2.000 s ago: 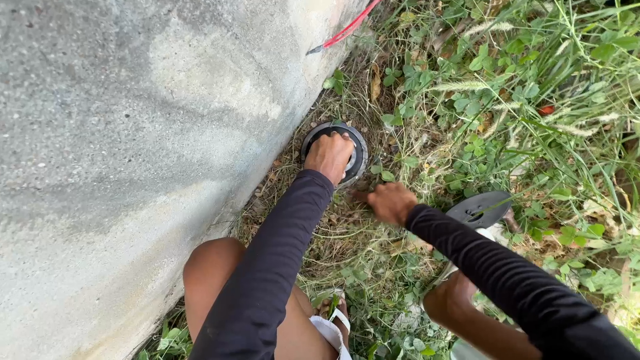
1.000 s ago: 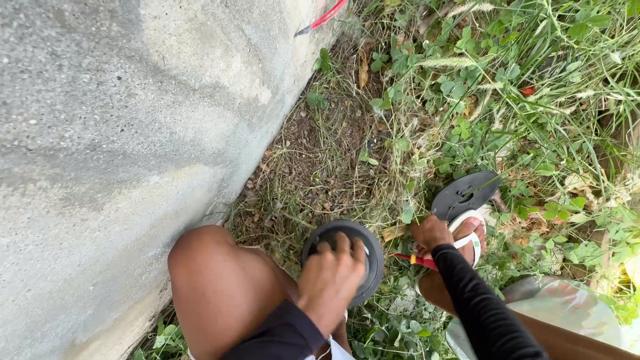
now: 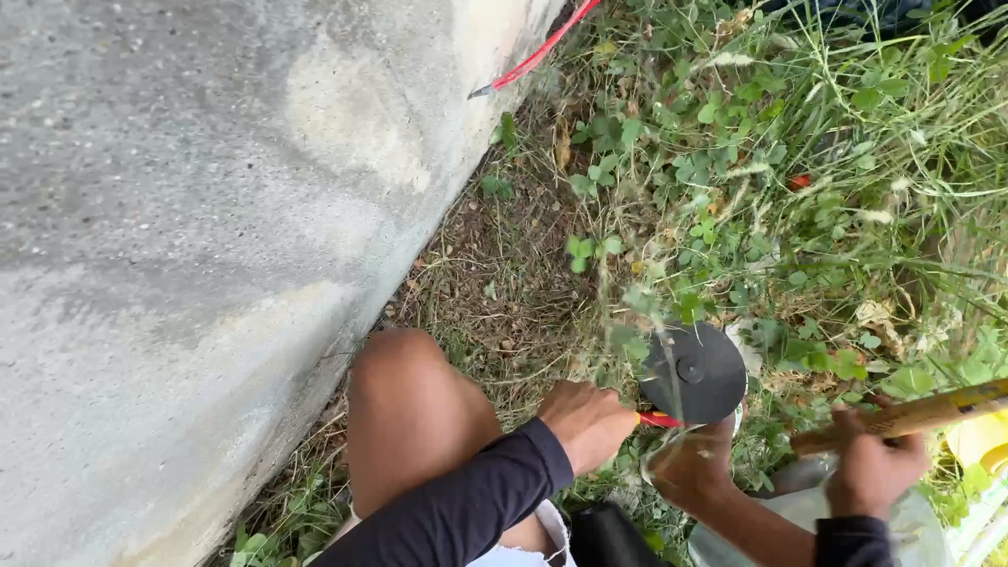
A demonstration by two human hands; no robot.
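Observation:
My left hand (image 3: 591, 425) is closed around a red and yellow handled tool (image 3: 658, 419), most of it hidden by the fingers. Just above the tool's visible end lies a black round disc (image 3: 697, 378) with a small raised centre, over or against my sandalled foot. Over at the lower right, my right hand (image 3: 874, 465) grips a wooden handle (image 3: 929, 413) that has a yellow and dark section and runs out of view at the right edge. Whatever that handle belongs to is out of view.
A rough concrete wall (image 3: 197, 236) fills the left side. Red cable (image 3: 543, 55) with a grey tip rests against its top edge. Bare soil and dry grass (image 3: 512, 276) run beside the wall, with weeds to the right. Clear plastic (image 3: 787, 520) and something yellow (image 3: 976, 441) lie lower right.
My left hand has let go of the round black piece it held and now grips the red and yellow tool. My right hand has moved right, away from my foot, and has taken hold of the wooden handle.

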